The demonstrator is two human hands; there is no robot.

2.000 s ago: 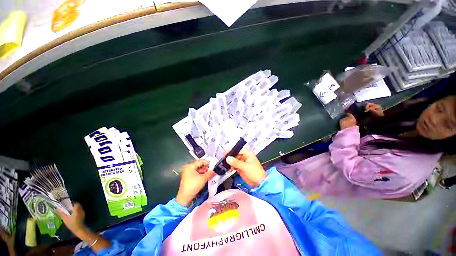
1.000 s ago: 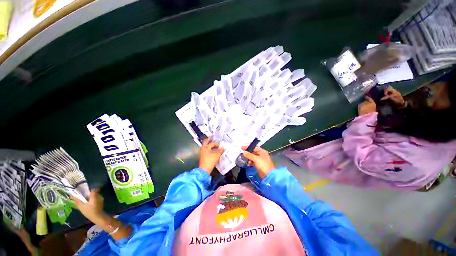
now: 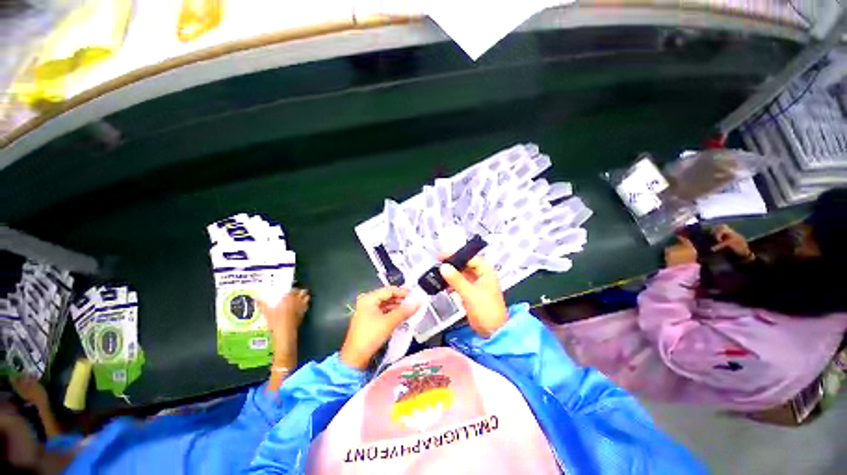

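Note:
My right hand (image 3: pixel 475 291) grips a small black product (image 3: pixel 452 264) above the near edge of the sleeve pile. My left hand (image 3: pixel 373 325) is just left of it, thumb and fingertips pinched on a whitish translucent sleeve (image 3: pixel 399 343) that hangs down toward my chest. A second black piece (image 3: pixel 388 265) lies on the white sheet (image 3: pixel 373 228) above my left hand. Many whitish sleeves (image 3: pixel 501 204) lie fanned over the sheet. Grey rectangles (image 3: pixel 433 316) show on the sheet between my hands.
Green-and-white packages (image 3: pixel 243 311) lie stacked at the left, with a neighbour's hand (image 3: pixel 286 315) on them. More packages (image 3: pixel 110 339) and a yellow roll (image 3: pixel 78 385) are further left. A clear bag (image 3: pixel 643 190) and a person in pink (image 3: pixel 734 325) are at the right.
My right hand has raised the black product and turned it across in front of my left hand. The neighbour's hand has moved right, from the fanned packages to the middle stack. The view has shifted.

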